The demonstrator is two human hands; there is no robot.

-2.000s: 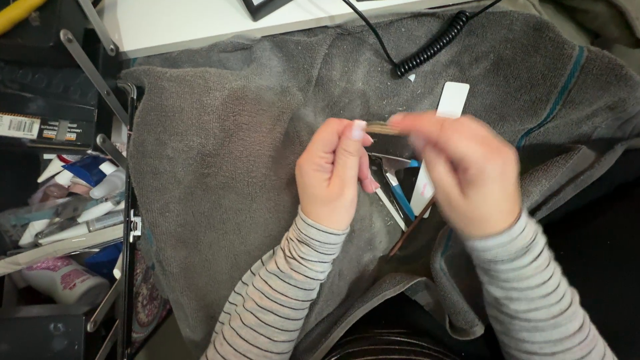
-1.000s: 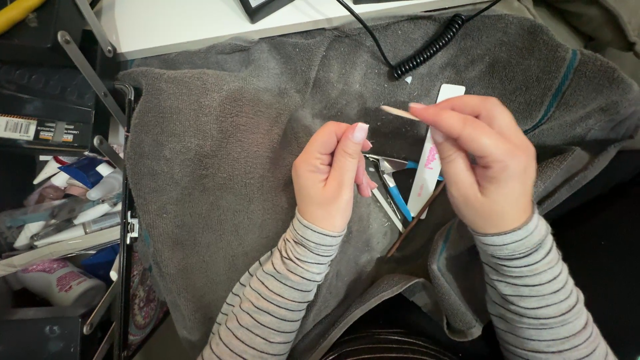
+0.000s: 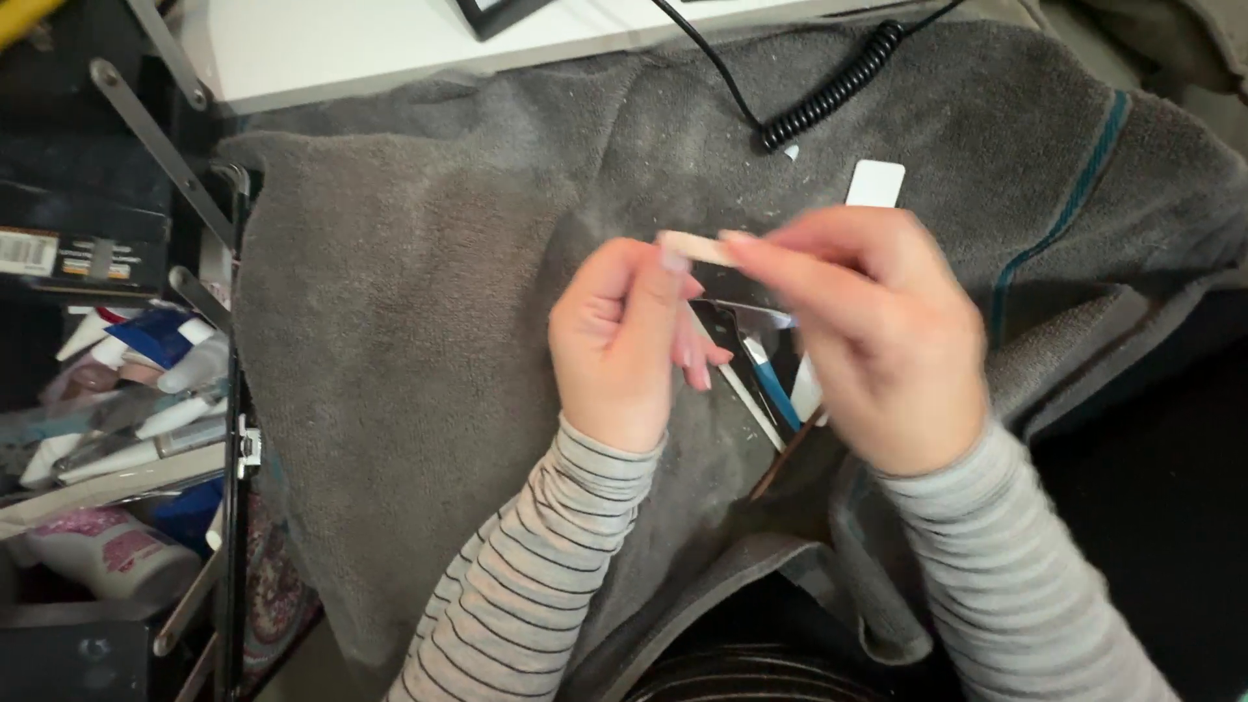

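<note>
My right hand (image 3: 877,331) pinches a short, flat, pale stick (image 3: 697,247), perhaps a wooden nail stick or small file. The stick's far end lies at the thumbnail of my left hand (image 3: 624,341), whose fingers are curled; whether they grip anything is not plain. Beneath the hands, on a grey towel (image 3: 409,390), lie a white nail file (image 3: 876,183) partly hidden by my right hand, a tool with a blue handle (image 3: 773,390), a thin white stick (image 3: 751,408) and a thin brown stick (image 3: 785,456).
A black coiled cable (image 3: 834,88) crosses the towel's far edge, with a small white chip (image 3: 791,153) beside it. Behind is a white tabletop (image 3: 322,49). At the left stands an open black case (image 3: 234,390) with metal hinge arms, holding tubes, a white bottle (image 3: 117,556) and boxes.
One second ago the pale stick was held away from my left hand; my right hand has brought it back to the left thumb. My left hand has stayed nearly in place.
</note>
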